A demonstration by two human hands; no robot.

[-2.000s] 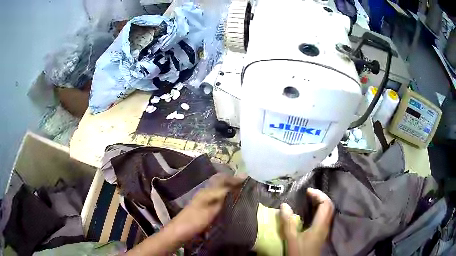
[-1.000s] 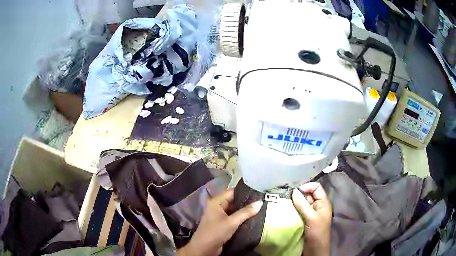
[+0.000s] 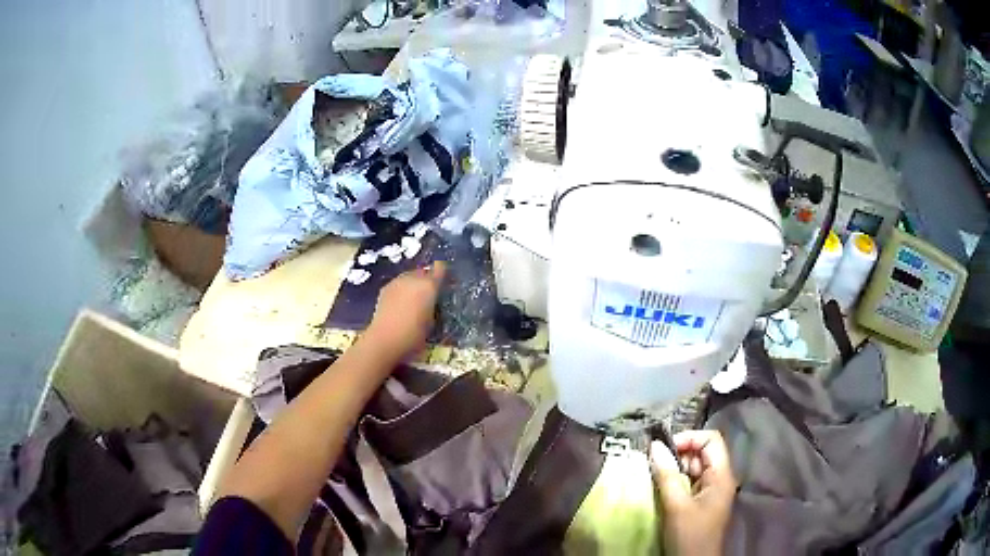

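Note:
The grey-brown garment piece (image 3: 456, 462) lies bunched in front of the white JUKI machine (image 3: 664, 310). Its yellow-green patch (image 3: 616, 508) lies just below the small metal clamp (image 3: 617, 444) under the machine head. My right hand (image 3: 698, 489) pinches the cloth edge just right of the clamp. My left hand (image 3: 410, 312) reaches over the dark patch (image 3: 350, 300) left of the machine, fingertips down beside the white discs (image 3: 382, 252). Whether the fingertips hold a disc cannot be seen.
A light blue plastic bag (image 3: 284, 201) stands behind the discs. A wooden bin (image 3: 141, 375) with dark cloth is at the left. Thread cones (image 3: 852, 269) and a beige control panel (image 3: 914, 291) are at the right, behind heaped grey cloth (image 3: 803, 456).
My left hand has left the cloth by the clamp and moved up and left to the discs. My right hand stays at the clamp. The view has shifted slightly, so the machine sits lower and further right.

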